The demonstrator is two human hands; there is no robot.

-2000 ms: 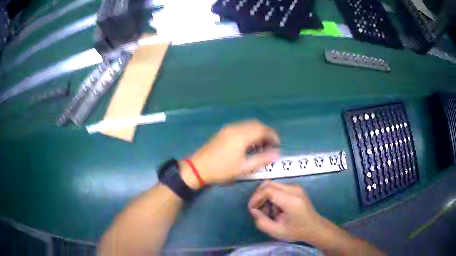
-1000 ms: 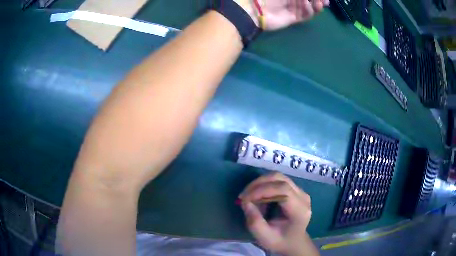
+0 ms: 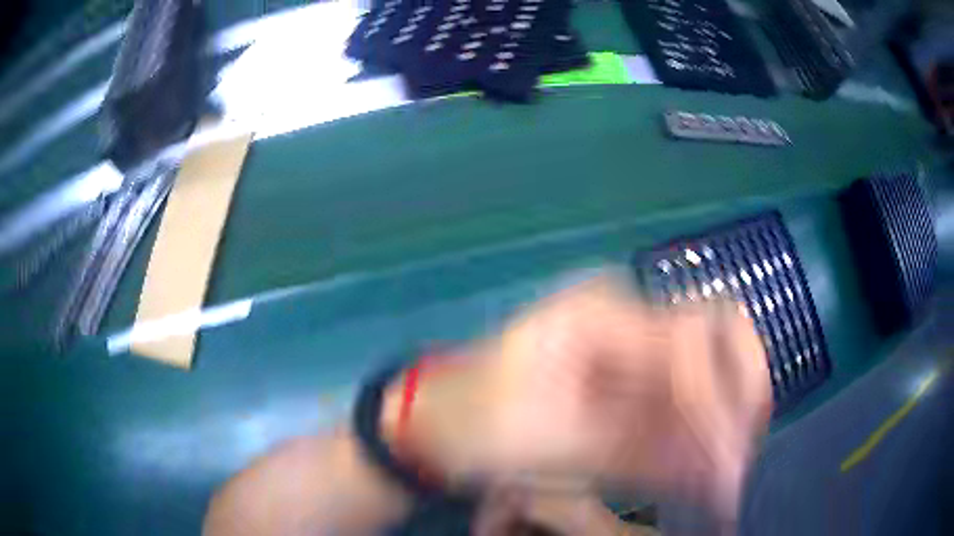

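My left hand [image 3: 628,387], with a dark watch and red string at the wrist, is large and blurred at the lower centre. Its fingers cover the lower left part of the black component tray [image 3: 800,304], which holds rows of small shiny parts. Whether the fingers hold anything cannot be told. My right hand [image 3: 554,513] shows only in part at the bottom edge, beneath my left hand and wrist, and its fingers are hidden. The six-position bar in front of me is not visible.
Stacked black trays [image 3: 889,251] stand at the right. A grey bar [image 3: 727,128] lies farther back. Spread black trays [image 3: 471,42] and a green piece [image 3: 596,70] are at the far side. A tan strip [image 3: 199,241], loose bars [image 3: 110,251] and a bar stack [image 3: 157,79] are at the left.
My left hand has come back from the far side to the tray and now covers the work area. My right hand is mostly hidden. The camera view has turned and shifted.
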